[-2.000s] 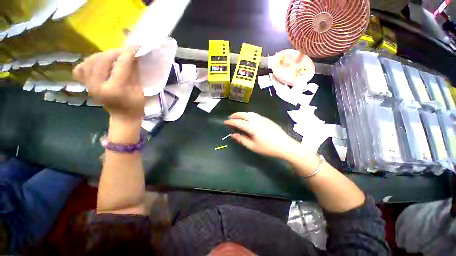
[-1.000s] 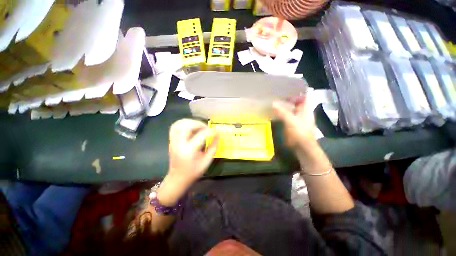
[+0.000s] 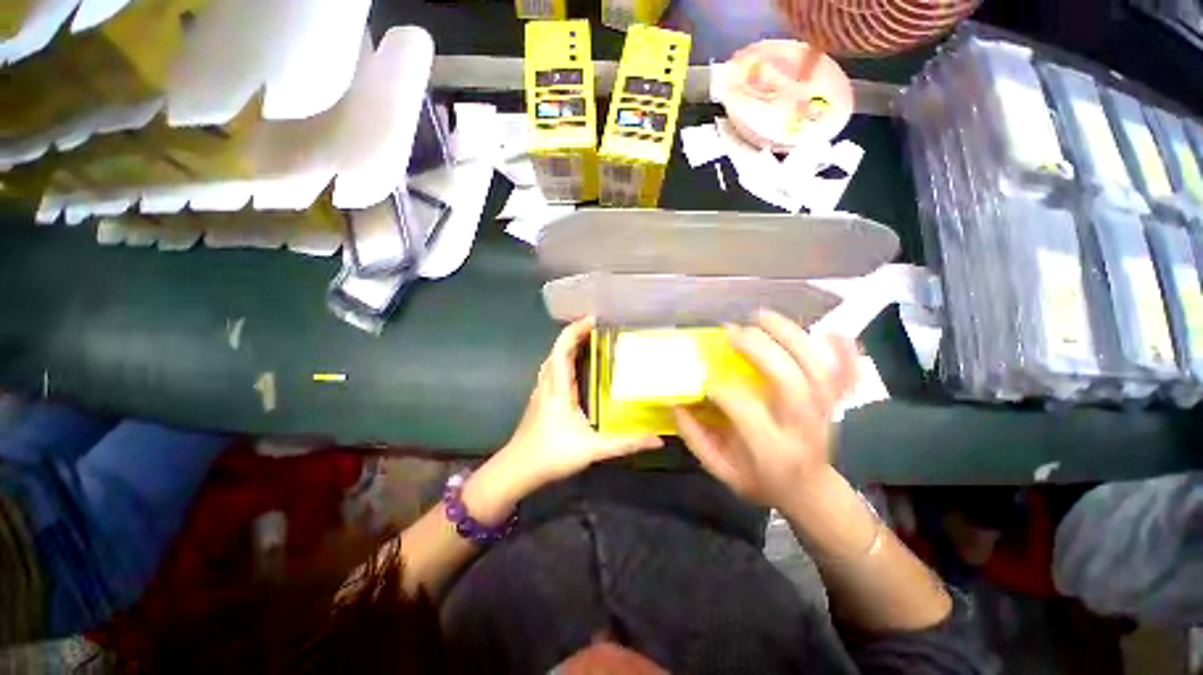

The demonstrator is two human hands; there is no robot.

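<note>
An open yellow retail box (image 3: 633, 414) stands on the dark green bench in front of me, its long rounded grey-white lid flaps (image 3: 719, 247) raised at the back. A white sheet or panel (image 3: 658, 365) shows in the left part of the box opening. My left hand (image 3: 561, 411) grips the box's left end, thumb at the back corner and fingers along the front. My right hand (image 3: 781, 405) lies over the right part of the box, fingers bent at its opening; whether it holds anything is hidden.
Open box blanks (image 3: 251, 165) are stacked at left beside bagged devices (image 3: 384, 251). Two closed yellow boxes (image 3: 562, 116) stand behind. A pink round dish (image 3: 782, 95), fan (image 3: 881, 19) and white scraps are at back right. Clear blister trays (image 3: 1042, 224) are stacked at right.
An open box has come in front of me since the earliest frame. My left hand has closed on its left end, my right hand has moved over it, and white now shows inside.
</note>
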